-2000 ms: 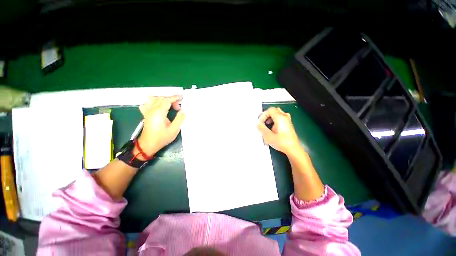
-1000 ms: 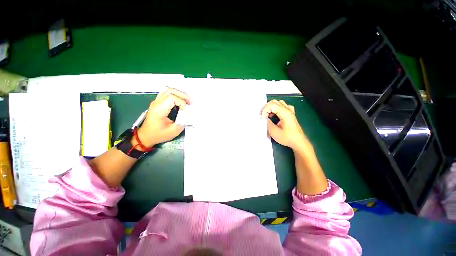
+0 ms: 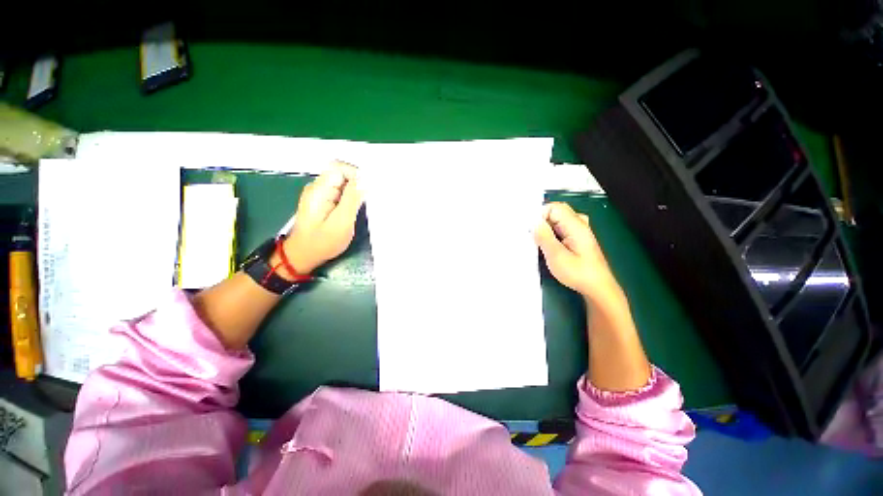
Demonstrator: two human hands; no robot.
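A blank white paper sheet (image 3: 460, 291) lies upright in front of me, its upper part between my hands. My left hand (image 3: 327, 215) is closed at the sheet's upper left edge, with a black band and red cord on the wrist. My right hand (image 3: 571, 244) is closed at its right edge, fingers curled. Both seem to pinch the paper, but glare washes out the contact. No phone shows in either hand.
A black compartmented tray (image 3: 697, 262) stands slanted at right, holding glossy dark panels. At left are a yellow-edged white pad (image 3: 208, 235), a printed sheet (image 3: 106, 271) and an orange-handled tool (image 3: 24, 310). Phone units (image 3: 163, 56) lie on the green strip.
The sheet's top right corner has shifted right and the sheet looks wider at the top. The fingers of both hands have closed more. The view has shifted, so bench items sit slightly higher and further right.
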